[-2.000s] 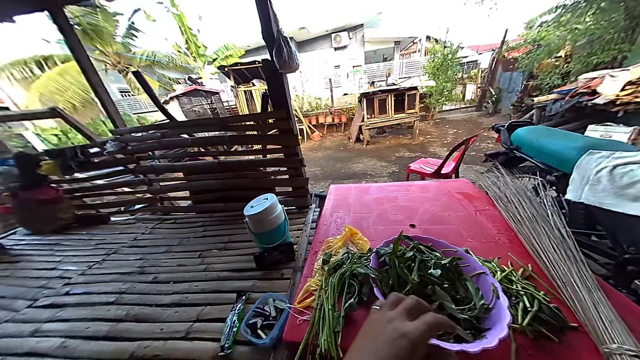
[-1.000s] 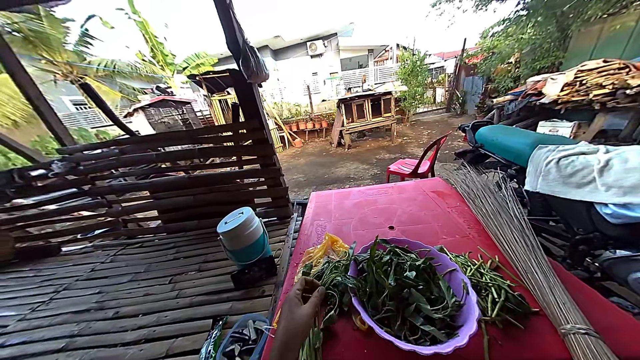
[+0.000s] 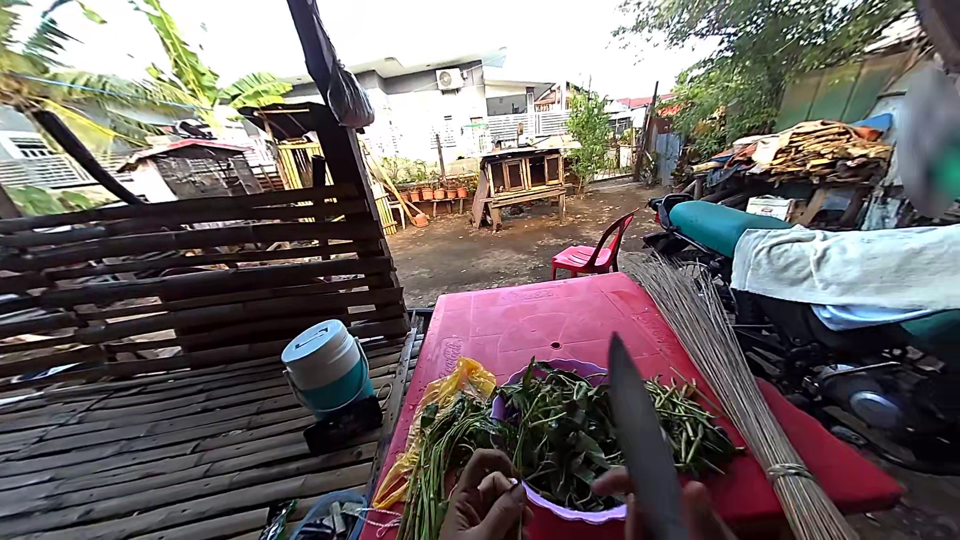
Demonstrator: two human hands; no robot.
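My left hand, at the bottom centre, pinches a small piece of green stem between thumb and fingers, beside the bowl. My right hand holds a knife with its broad blade pointing up, over the right part of the bowl. The purple plastic bowl is heaped with leafy greens. Left of it, long-stemmed greens lie on a yellow plastic bag. Cut stems lie in a pile right of the bowl. All stand on a red plastic table.
A stick broom lies along the table's right side. On the bamboo floor at left are a teal and white water jug and a blue container. A red chair stands beyond the table, a motorcycle at right.
My right hand has come into view with the knife. My left hand, earlier over the bowl and then at the left greens, is now in front of the bowl's left side with a stem.
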